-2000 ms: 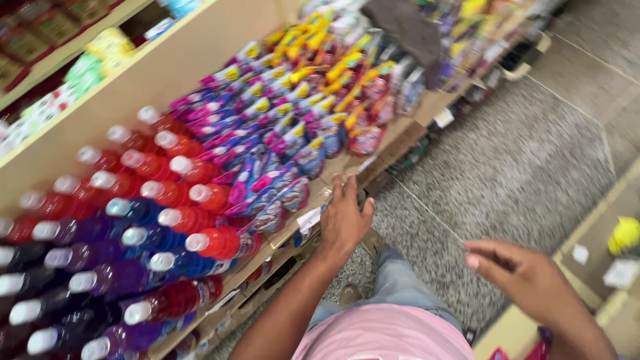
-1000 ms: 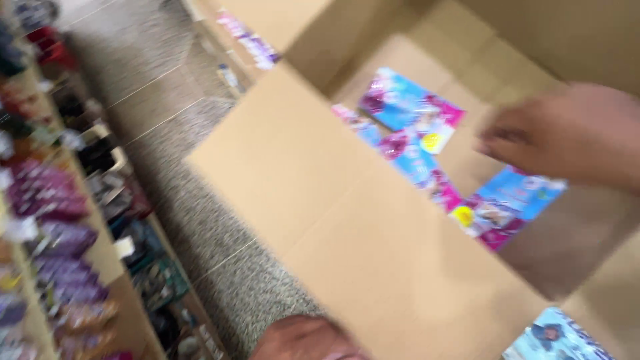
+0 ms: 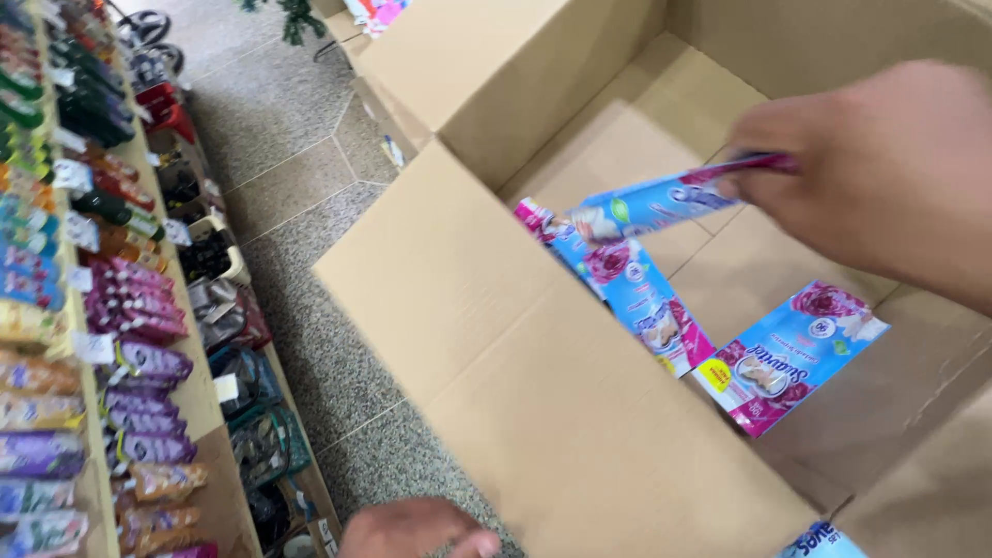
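Over a large open cardboard box (image 3: 589, 434), my right hand (image 3: 860, 178) grips a blue and magenta fabric softener pouch (image 3: 666, 201) by one end, with the pouch tilted. Inside the box, more softener pouches lie on its bottom: one pouch (image 3: 798, 356) flat at the right, another pouch (image 3: 643, 302) beside the near flap and partly hidden by it. My left hand (image 3: 418, 527) is low in the view, next to the outside of the box flap, partly cut off; nothing shows in it. A light blue packet (image 3: 821, 542) shows at the bottom edge.
Shelves at the left hold purple pouches (image 3: 147, 403), bottles (image 3: 93, 101) and price tags. Below them stand baskets (image 3: 267, 442) of goods. A speckled floor aisle (image 3: 310, 325) runs between shelves and box. Green artificial branches (image 3: 298, 19) hang at the top.
The view has swung from the shelves to the cardboard box. My right hand, with no pouch visible in it one second ago, now holds a softener pouch above the others.
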